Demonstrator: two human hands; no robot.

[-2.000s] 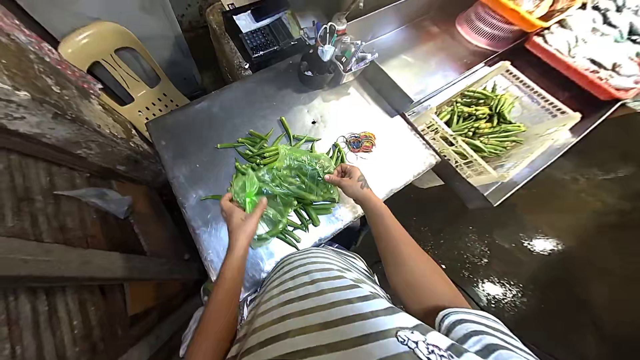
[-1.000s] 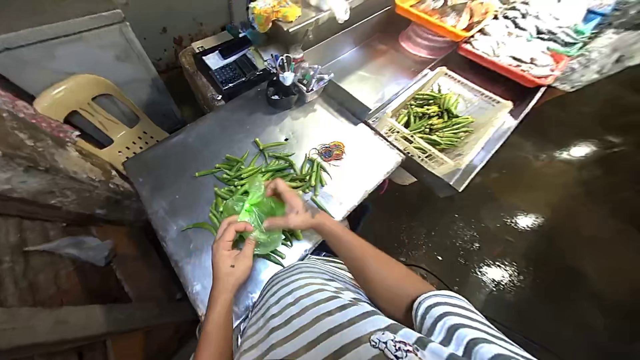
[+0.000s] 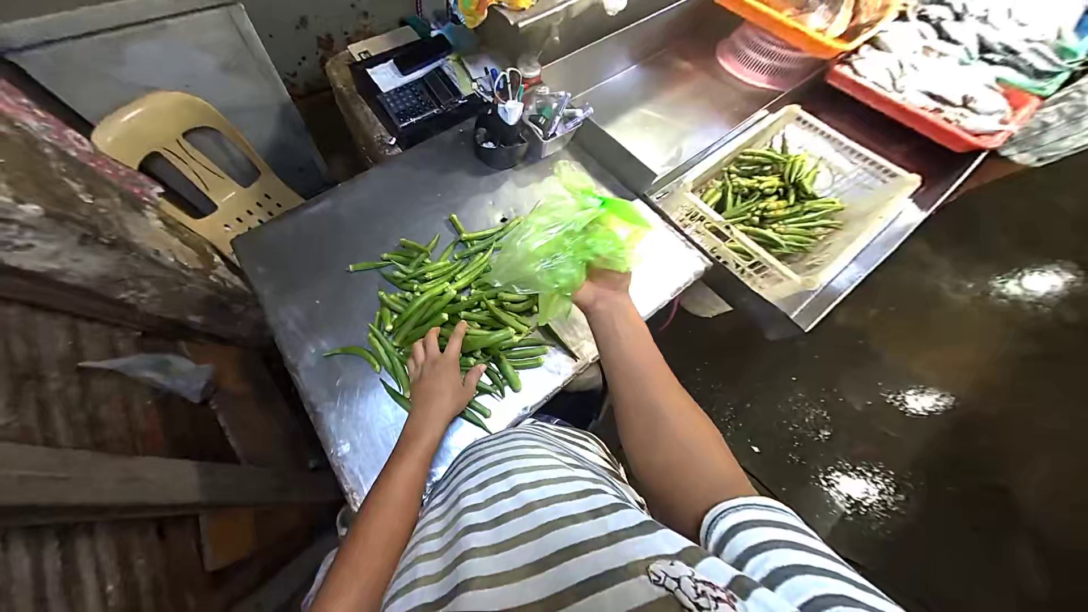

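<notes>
A loose heap of green okra pods (image 3: 442, 293) lies on the metal tabletop (image 3: 314, 263). My left hand (image 3: 442, 378) rests with spread fingers on the near edge of the heap, touching pods; whether it grips any cannot be told. My right hand (image 3: 603, 287) is at the right of the heap, partly covered by a thin green plastic bag (image 3: 565, 242). The bag is puffed out around and above its fingers, hiding them, and its left side overlaps the heap. The rubber bands seen earlier are hidden from view.
Behind the heap stand a black pen holder (image 3: 500, 140) with scissors and a clear container (image 3: 552, 123). A calculator (image 3: 421, 98) lies beyond. To the right, a cream plastic crate (image 3: 858, 229) holds more green pods, near a red tray (image 3: 935, 115) of fish. A plastic chair (image 3: 195, 161) is at left.
My hands were together at the bag over the heap. Now my right hand is farther right with the bag, which has opened out, and my left hand is on the pods.
</notes>
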